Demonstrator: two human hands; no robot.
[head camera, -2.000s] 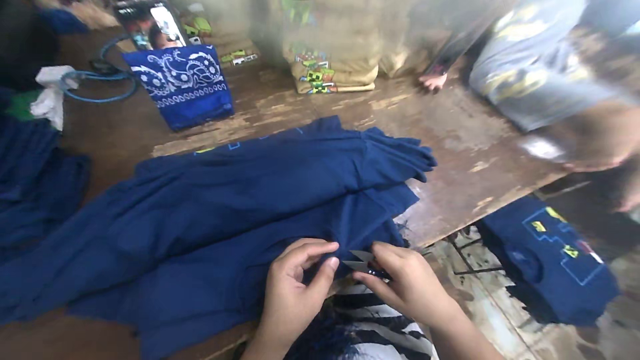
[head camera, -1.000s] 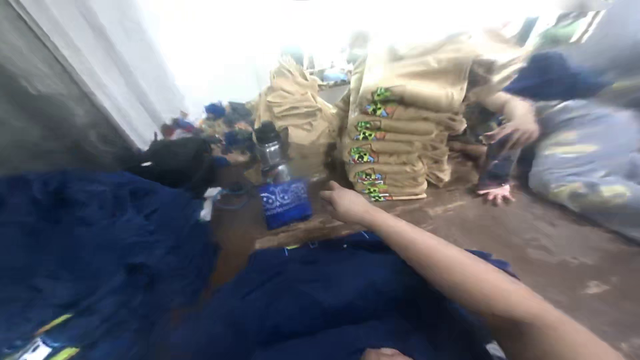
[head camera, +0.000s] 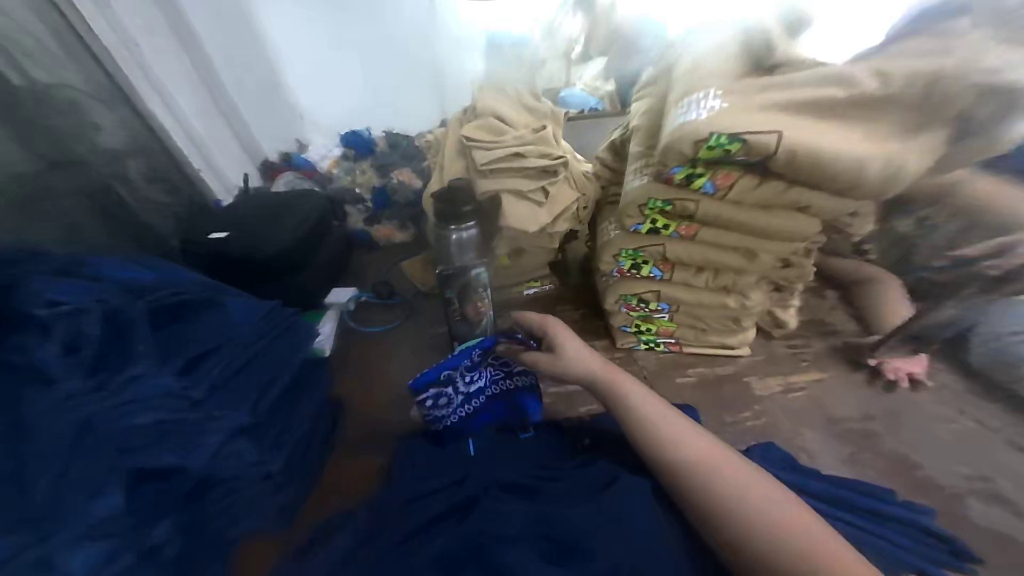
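Observation:
My right hand reaches over the dark blue garments from the lower right. Its thumb and fingers pinch the upper edge of a blue paisley bandana cloth, which stands bunched on the wooden table; whether a small tool is also between the fingertips is unclear. Close behind the cloth stand an upright phone with a lit screen and a clear bottle with a black lid. A dark blue garment lies spread below the cloth, under my forearm. My left hand is out of view.
Folded tan garments with green prints are stacked at right centre, with more tan cloth behind the bottle. A dark blue heap fills the left, near a black bag and blue cable. Another person's hand rests at right.
My right hand has left the small snips' earlier working spot over the garment and reached the bandana cloth, which has changed shape. My left hand has gone out of view. The view has swung up and left.

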